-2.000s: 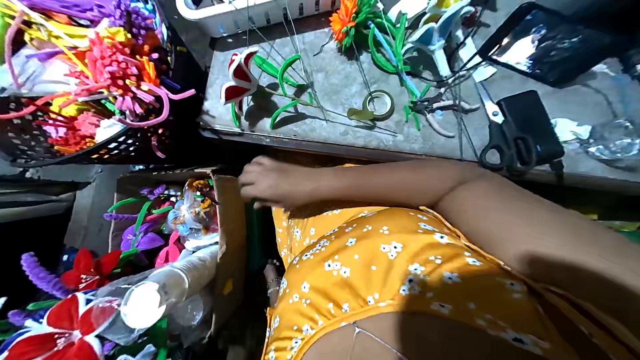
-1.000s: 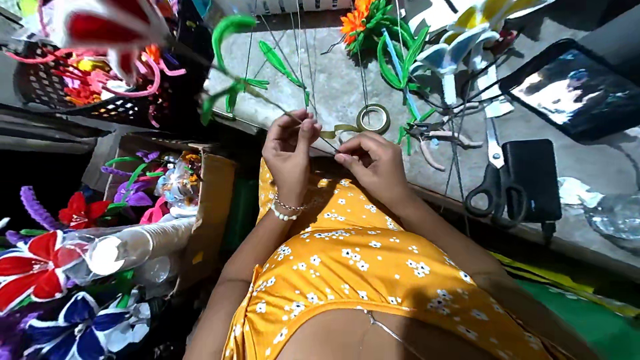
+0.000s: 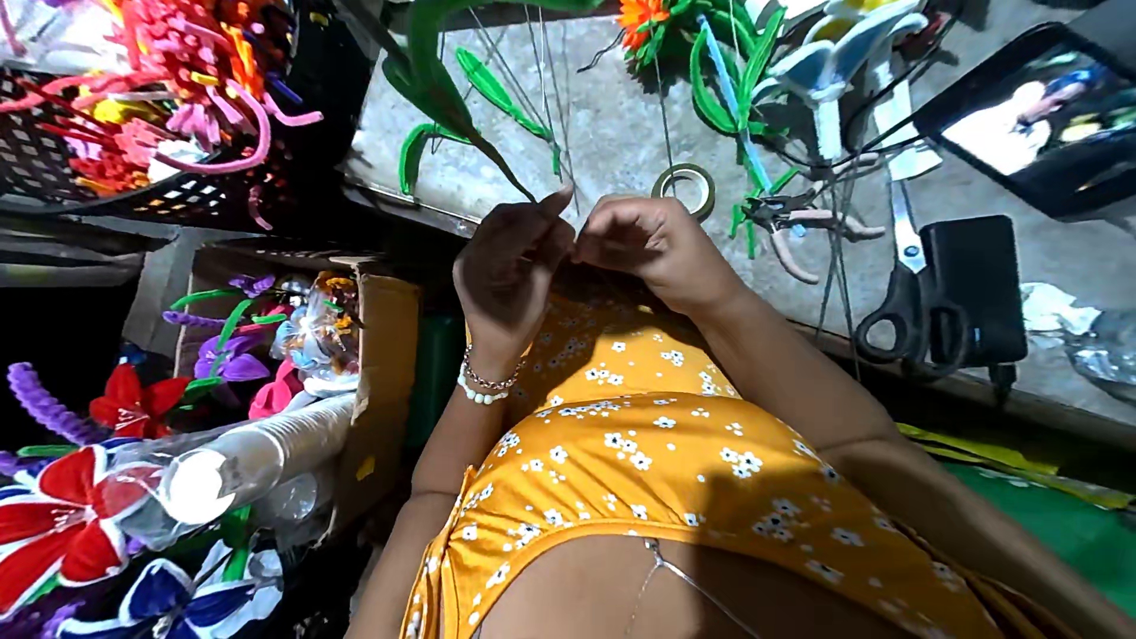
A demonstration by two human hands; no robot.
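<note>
My left hand (image 3: 515, 266), with bracelets at its wrist, pinches the lower stem of a flower with green pipe-cleaner leaves (image 3: 439, 93) that rises toward the upper left; its bloom is out of view. Fingertips of my right hand (image 3: 652, 244) meet close beside the left ones at the stem's lower end; what they pinch is too small to tell. A roll of olive-green tape (image 3: 688, 191) lies just beyond my right hand. Pliers (image 3: 794, 231) and black-handled scissors (image 3: 910, 311) rest farther right on the grey table (image 3: 612, 124).
A black basket of pipe cleaners (image 3: 222, 191) stands upper left. Below it, a cardboard box (image 3: 386, 382) holds fuzzy flowers and stacked plastic cups (image 3: 266, 453). Thin wires, an orange flower (image 3: 641, 19), pale lily-like flowers (image 3: 825, 71) and a black power bank or phone (image 3: 976, 288) are on the table.
Two seconds ago one hand showed, empty, near the box, and a red-and-white flower lay on the table. A second ago both hands held its stem; the bloom has since left view.
</note>
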